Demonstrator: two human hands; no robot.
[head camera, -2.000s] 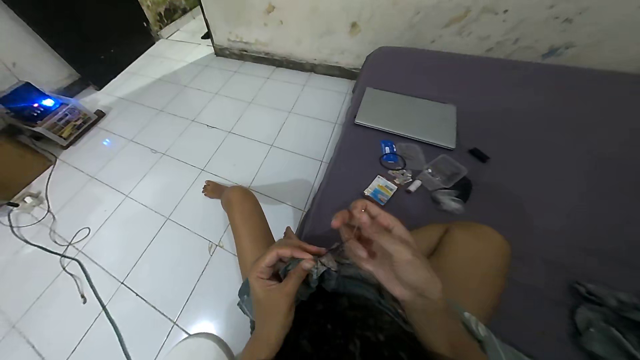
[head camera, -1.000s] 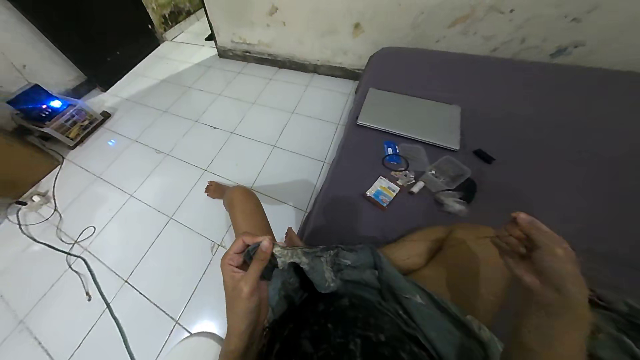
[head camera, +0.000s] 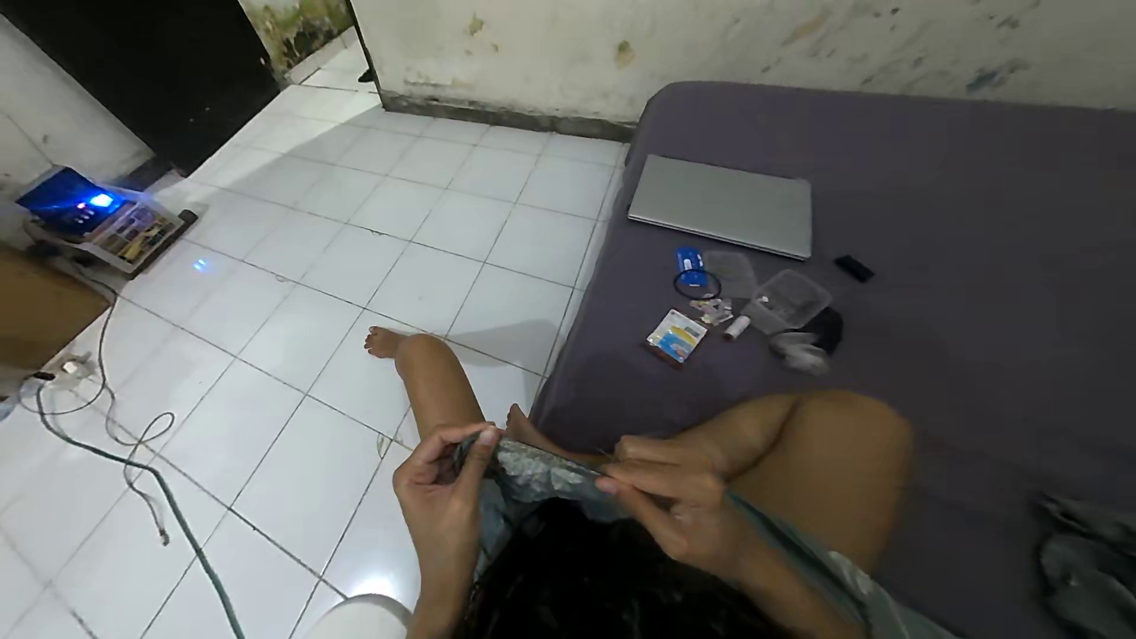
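Note:
My left hand (head camera: 448, 488) pinches the edge of a grey-green patterned cloth (head camera: 541, 475) between thumb and fingers. My right hand (head camera: 670, 497) grips the same edge a short way to the right, so the cloth is stretched between both hands above my lap. Whether a needle or thread is in my right fingers is too small to tell. Dark hair at the bottom of the view hides the lower part of the cloth.
A mattress with a purple-grey sheet (head camera: 958, 355) holds a closed laptop (head camera: 723, 204), a clear plastic box (head camera: 788, 302), a small printed packet (head camera: 677, 337), a blue packet (head camera: 690, 266) and a black hair band (head camera: 698, 284). Cables (head camera: 169, 488) lie on the tiled floor at left.
My right hand was out to the right, away from the cloth, one second ago; it has come back to the cloth's edge beside my left hand. My left hand still holds the cloth.

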